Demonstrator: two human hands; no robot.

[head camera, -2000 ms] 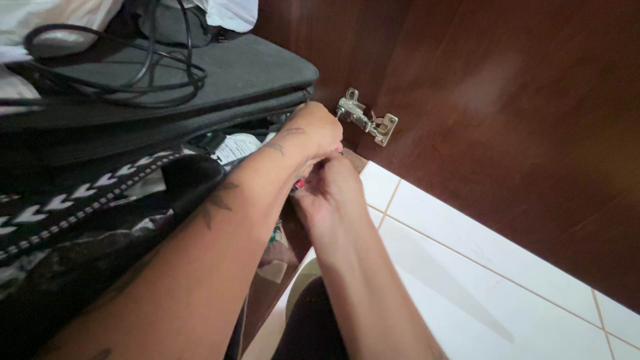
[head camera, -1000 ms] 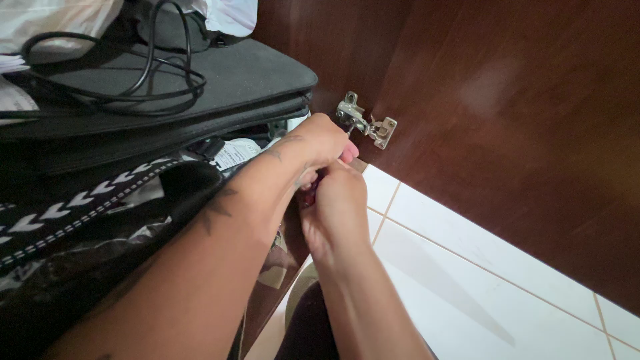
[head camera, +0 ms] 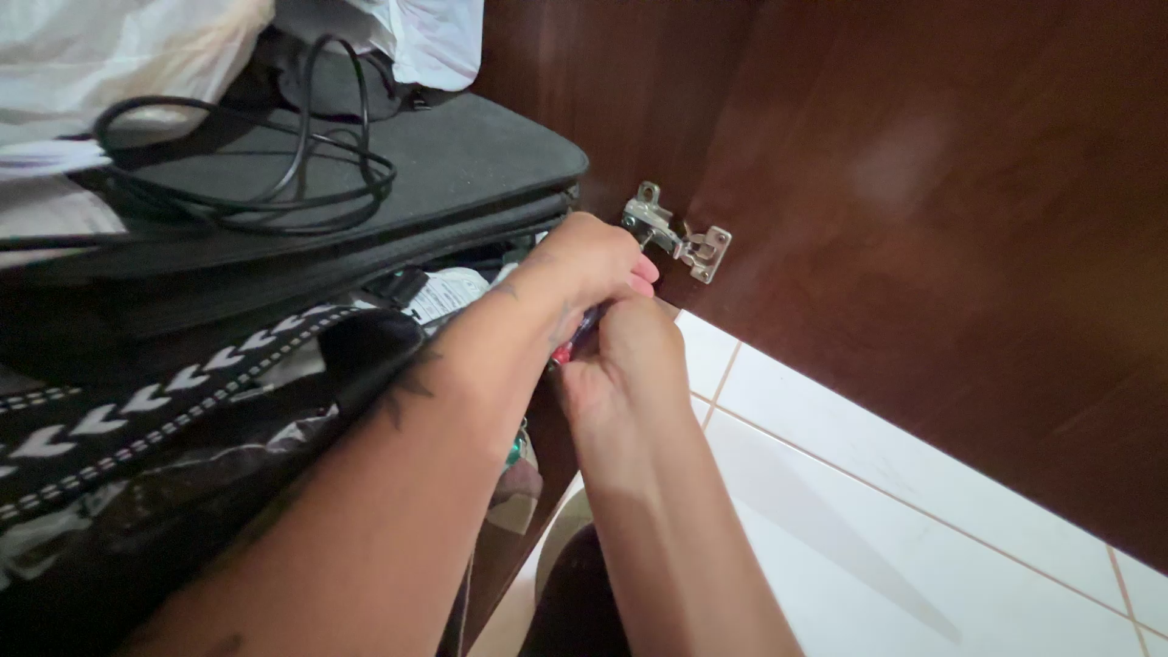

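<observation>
My right hand (head camera: 639, 347) is curled around a small tool's handle (head camera: 584, 328), dark and translucent with a red end; the rest is hidden by my fingers. Crossing above it, my tattooed left arm brings my left hand (head camera: 598, 255) beside the metal cabinet hinge (head camera: 662, 224). The left fingers are bent, and their tips are partly hidden, so what they grip cannot be told. A thin metal piece shows between this hand and the hinge. The hinge joins the dark wooden door (head camera: 894, 228) to the cabinet side panel (head camera: 602, 82).
At left, a black fabric case (head camera: 456, 151) lies under a coiled black cable (head camera: 301, 182) and white plastic bags (head camera: 119, 55). Below it sits a black bag strap with white chevrons (head camera: 192, 383). White floor tiles (head camera: 839, 493) spread at lower right, beside the cabinet's bottom edge (head camera: 520, 566).
Both hands stay by the hinge. My right wrist and fingers have turned around the tool, and the left fingers have shifted slightly.
</observation>
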